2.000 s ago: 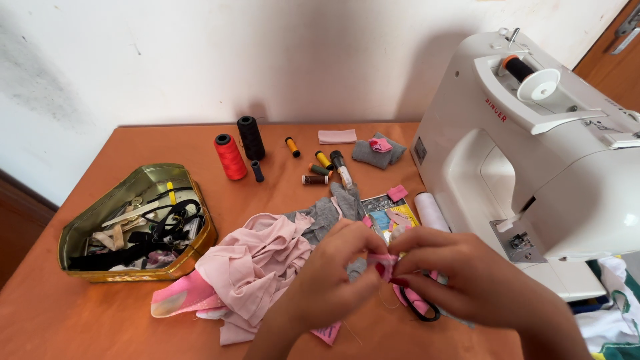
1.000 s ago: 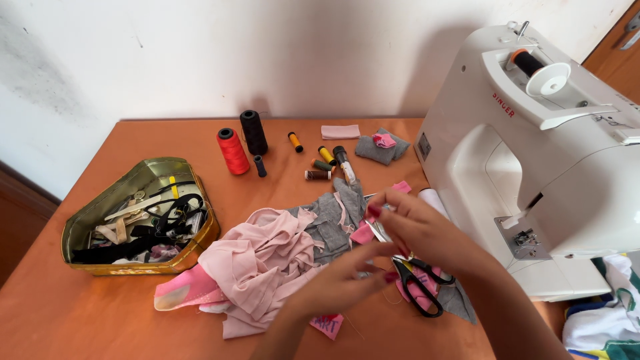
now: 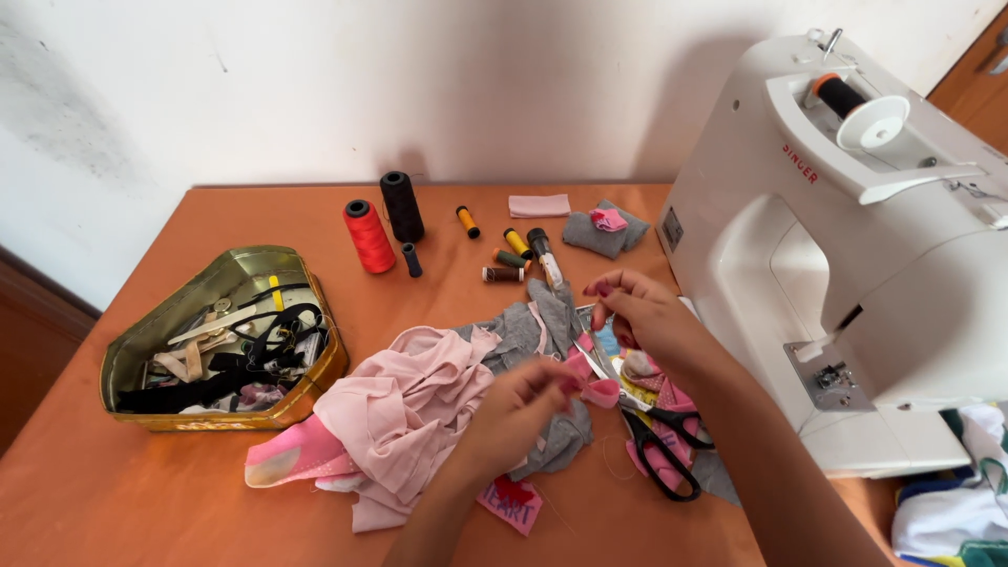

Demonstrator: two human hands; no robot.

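Observation:
My left hand [image 3: 520,409] pinches a small pink fabric piece [image 3: 601,392] between thumb and fingers, above the grey cloth. Higher and to the right, my right hand [image 3: 642,315] has its thumb and forefinger tips together; whether a thread or needle is between them cannot be made out. Scissors with black handles [image 3: 661,441] lie partly spread on pink scraps [image 3: 669,465], below my right hand. Beside my left hand, pale pink cloth [image 3: 417,394] lies crumpled against grey cloth [image 3: 512,339]. A pink scrap with lettering [image 3: 516,504] lies under my left forearm.
A white Singer sewing machine [image 3: 740,157] stands at right. An open metal tin [image 3: 339,354] of notions sits at left. Behind the cloth stand red [image 3: 368,240] and black thread cones [image 3: 402,209], near small spools [image 3: 502,274] and folded grey fabric [image 3: 594,234]. White and green cloth [image 3: 953,504] lies lower right.
My hands were close together over the scraps two seconds ago and are now apart. My right hand has moved up and away from my left, leaving more of the scissors in sight.

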